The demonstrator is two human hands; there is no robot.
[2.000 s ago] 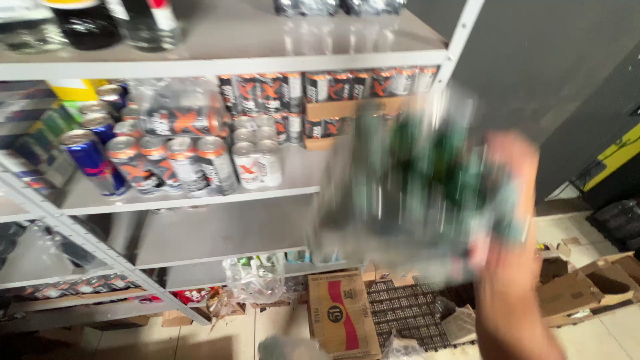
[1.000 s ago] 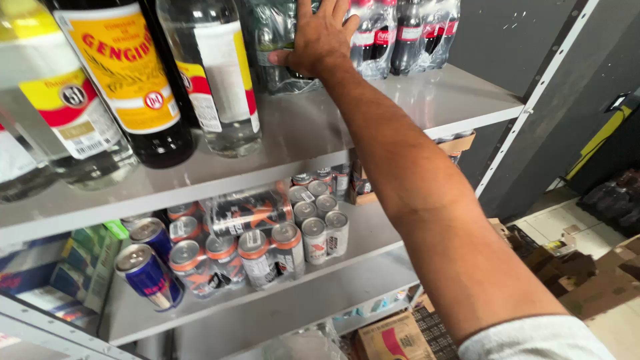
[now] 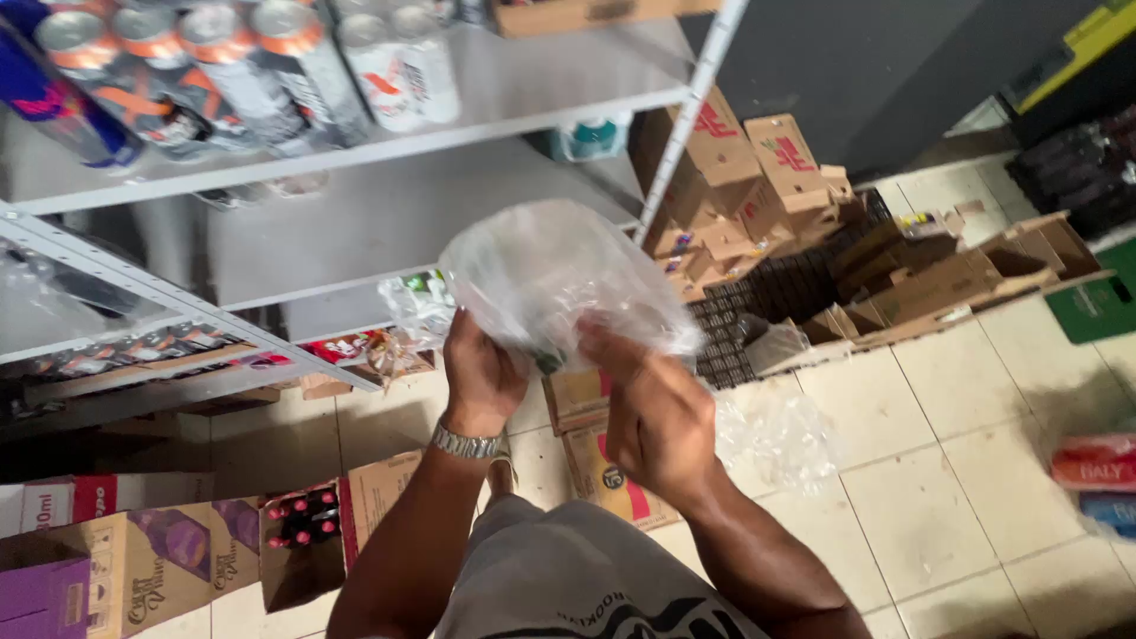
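A clear plastic-wrapped bundle (image 3: 568, 257) is held up in front of my body, with a bit of dark green showing at its lower edge; what the wrap holds is otherwise unclear. My left hand (image 3: 484, 373), with a metal-band watch (image 3: 466, 441) on the wrist, grips its lower left side. The fingers of my right hand (image 3: 652, 408) are bent and pinch the film at the near side. Both hands are slightly blurred.
Metal shelving (image 3: 390, 160) with energy drink cans (image 3: 222, 71) stands ahead and left. Open cardboard boxes (image 3: 958, 284) and loose plastic film (image 3: 777, 439) lie on the tiled floor at right. A carton of capped bottles (image 3: 304, 524) is at lower left.
One second ago a hand was on a wrapped pack on the upper shelf; now both hands are on a wrapped bundle before my body. The view has swung down.
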